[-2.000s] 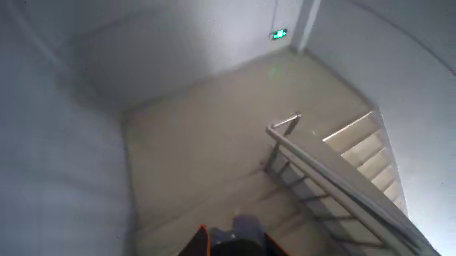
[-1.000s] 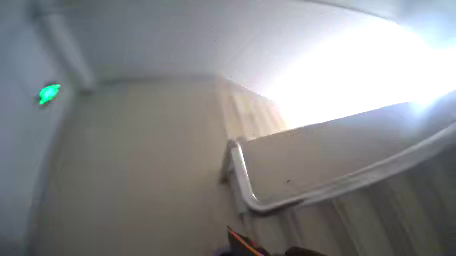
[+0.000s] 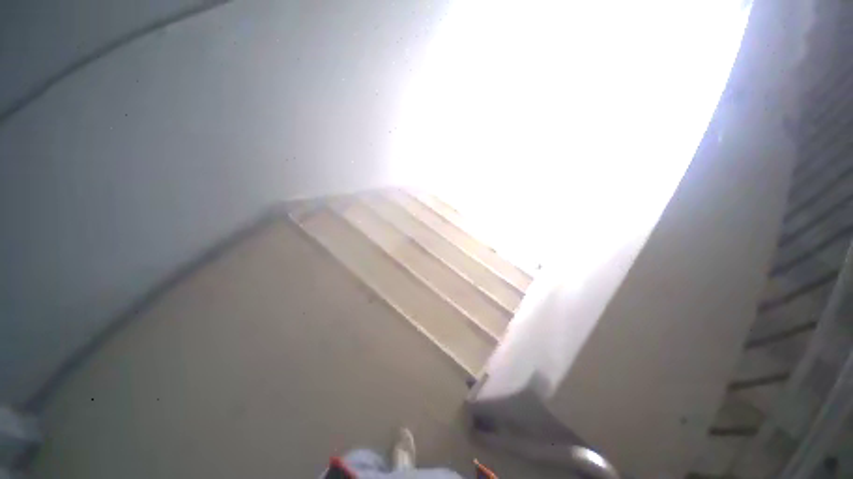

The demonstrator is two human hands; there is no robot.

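No hand shows in the head view. A flight of pale stairs leads off from the landing floor in front of me. A metal handrail curves at the bottom right of centre, cut off by the edge. Part of my clothing, bluish grey with dark and orange edges, shows at the bottom edge. A light shoe tip shows just above it. Nothing held is visible.
A grey-white wall with a dark line runs along the left. Very bright light washes out the area above the stairs. More steps with dark edges show at the far right. A pale blurred object is at the lower left edge.
The view has turned right from the landing corner. The green sign has left the picture, the stairs have come to the centre, and the handrail has moved to the lower edge.
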